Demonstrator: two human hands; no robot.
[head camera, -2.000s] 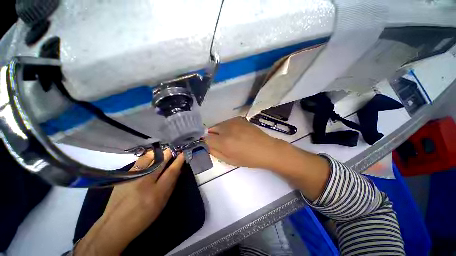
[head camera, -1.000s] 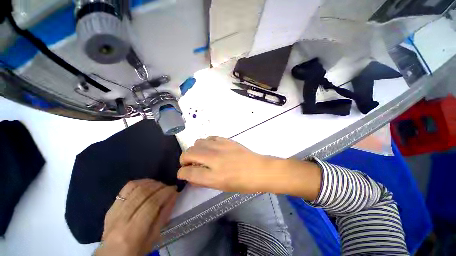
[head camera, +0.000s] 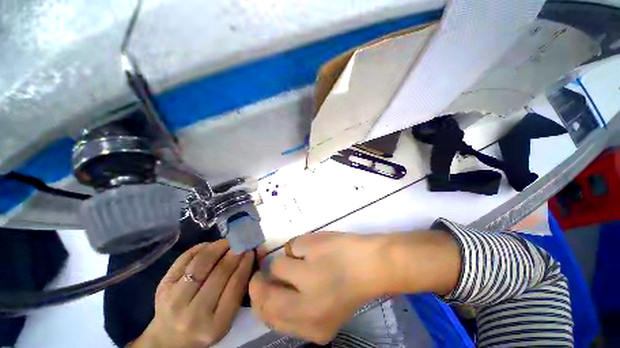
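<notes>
A black cut panel (head camera: 129, 292) lies on the white machine bed left of and below the needle area. My left hand (head camera: 200, 289) lies flat on the panel's right part, fingertips just below the grey block (head camera: 243, 231) by the presser foot. My right hand (head camera: 319, 282) is at the panel's right edge, fingers curled, thumb and fingertips close to my left fingers. What its fingertips pinch is mostly hidden, but the panel's dark edge runs between the two hands. The needle is hard to make out among the shiny metal parts.
Thread snips (head camera: 374, 164) lie behind my right hand beside a dark flat case (head camera: 382, 144). Black fabric strips (head camera: 466, 163) lie further right. The white machine head (head camera: 238, 41) with its grey knob (head camera: 132, 216) hangs over the bed. Another black piece (head camera: 27, 272) lies far left. A red crate (head camera: 598, 190) and blue bins (head camera: 561, 285) are lower right.
The view has moved closer to the machine head. The panel's edge and my left fingertips are now nearer the grey block. My right hand has shifted slightly away from the panel's edge, its fingers more curled.
</notes>
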